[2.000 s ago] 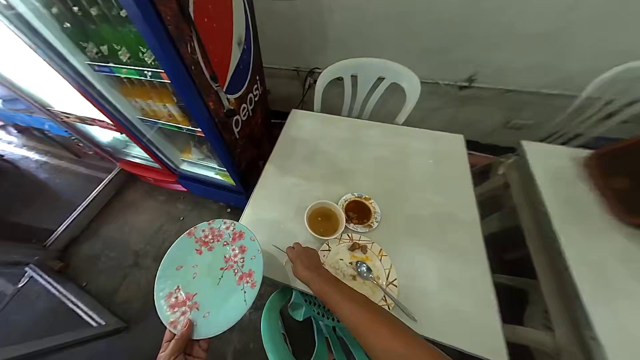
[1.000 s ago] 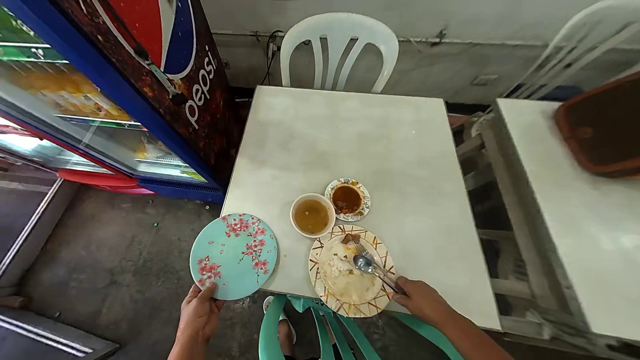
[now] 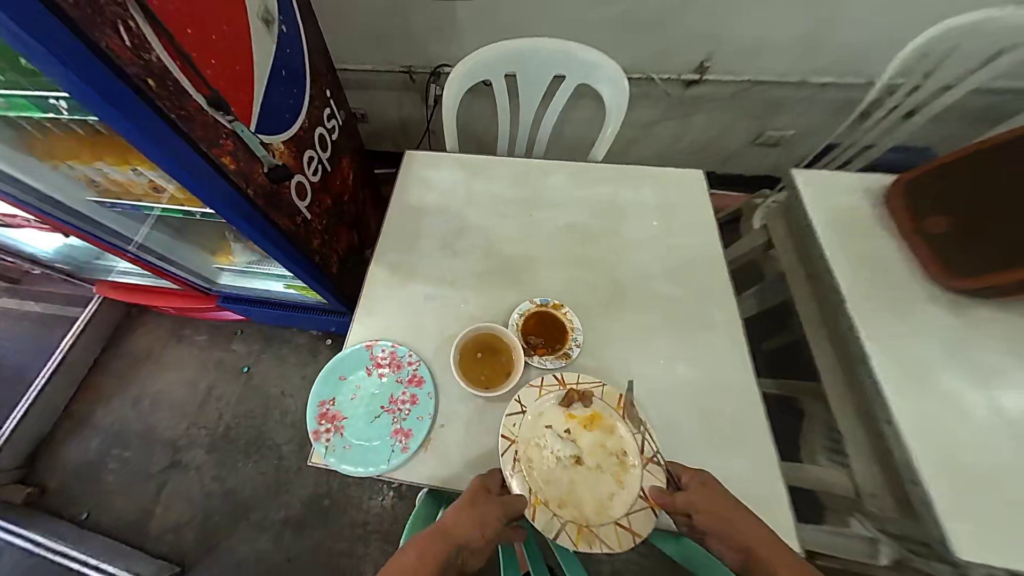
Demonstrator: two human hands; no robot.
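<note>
A patterned plate (image 3: pixel 580 460) with rice and meat scraps lies between my hands at the table's near edge. My left hand (image 3: pixel 488 512) grips its lower left rim. At the right rim, my right hand (image 3: pixel 692 500) holds the plate and a piece of metal cutlery (image 3: pixel 632 408), which rests along the rim. A turquoise plate (image 3: pixel 372 408) with pink blossoms sits on the table's near left corner, slightly over the edge, with no hand on it. Between the plates stands a bowl of broth (image 3: pixel 486 360), touching a small patterned dish of brown sauce (image 3: pixel 546 333).
The white table (image 3: pixel 544 232) has a white plastic chair (image 3: pixel 536 96) behind it and a green chair (image 3: pixel 428 512) in front. A drinks fridge (image 3: pixel 264 240) stands left. Another table (image 3: pixel 920 368) at right bears a brown-rimmed tray (image 3: pixel 912 216).
The turquoise plate, held in my left hand before, now rests on the table's corner. My left hand has moved right to the patterned plate. The cutlery has shifted toward that plate's right rim.
</note>
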